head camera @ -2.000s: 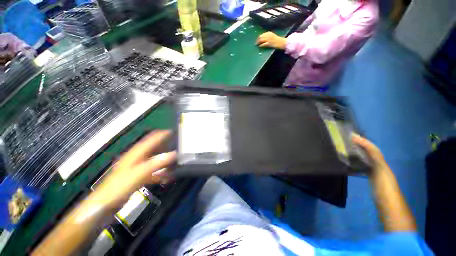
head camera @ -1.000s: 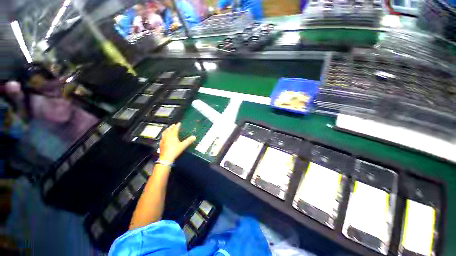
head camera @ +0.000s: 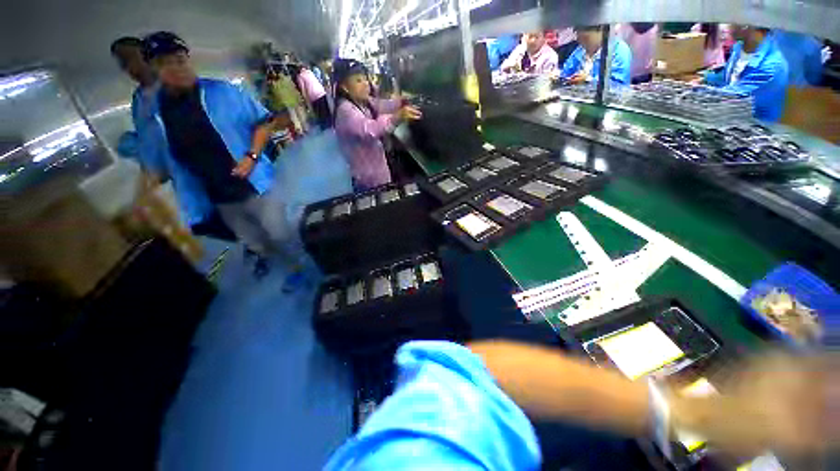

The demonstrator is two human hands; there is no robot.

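My left hand (head camera: 778, 405) is a blur at the right edge, over the near phone tray; its fingers cannot be made out, so I cannot tell if it holds anything. My right hand is out of the picture. An open phone body (head camera: 645, 350) with a white, yellow-edged battery lies in the black tray. My left forearm and wrist hide part of the other phones. White liner strips (head camera: 589, 285) cross on the green mat beyond the tray.
More phone trays (head camera: 479, 224) lie on the bench beyond, and tray stacks (head camera: 382, 292) stand left of it. A blue parts bin (head camera: 790, 304) is at the right. People stand in the aisle at left, and one in pink (head camera: 364, 138) is farther back.
The view has swung left to the aisle and bench end. My left hand has moved from above the mat by the liner strips to the right, over the phone tray. The people at left have come into view.
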